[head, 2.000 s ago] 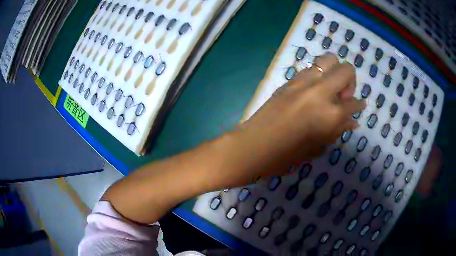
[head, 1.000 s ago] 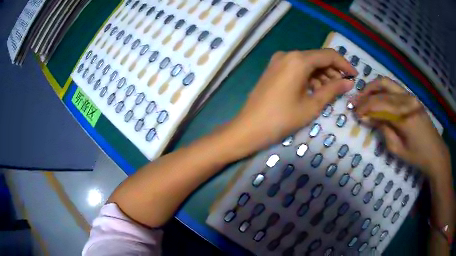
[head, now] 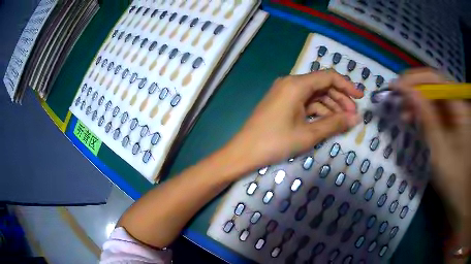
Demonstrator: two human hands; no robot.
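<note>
The working tray (head: 219,227), a white pocketed board, holds rows of small dark oblong parts (head: 334,150), some glaring white. My left hand (head: 310,116) is over its upper part, thumb and index finger apart, with no part visible between them. My right hand (head: 428,118) is blurred at the right. It holds a yellow-handled tool (head: 444,92) whose tip is hidden. One oblong part (head: 381,95) shows at its fingertips; whether it is gripped or lifted is unclear. An empty tan pocket (head: 360,135) shows below the hands.
The left tray stack (head: 168,149) has many tan gaps on top and stands by a green label (head: 86,138). A leaning far-left tray stack (head: 49,56) is at the top left. A rear tray (head: 413,23) lies beyond the red tape (head: 330,23).
The view has shifted. My hands, close together a second ago, are farther apart. The dark item at my left fingertips no longer shows there. An oblong part now shows at my right fingertips.
</note>
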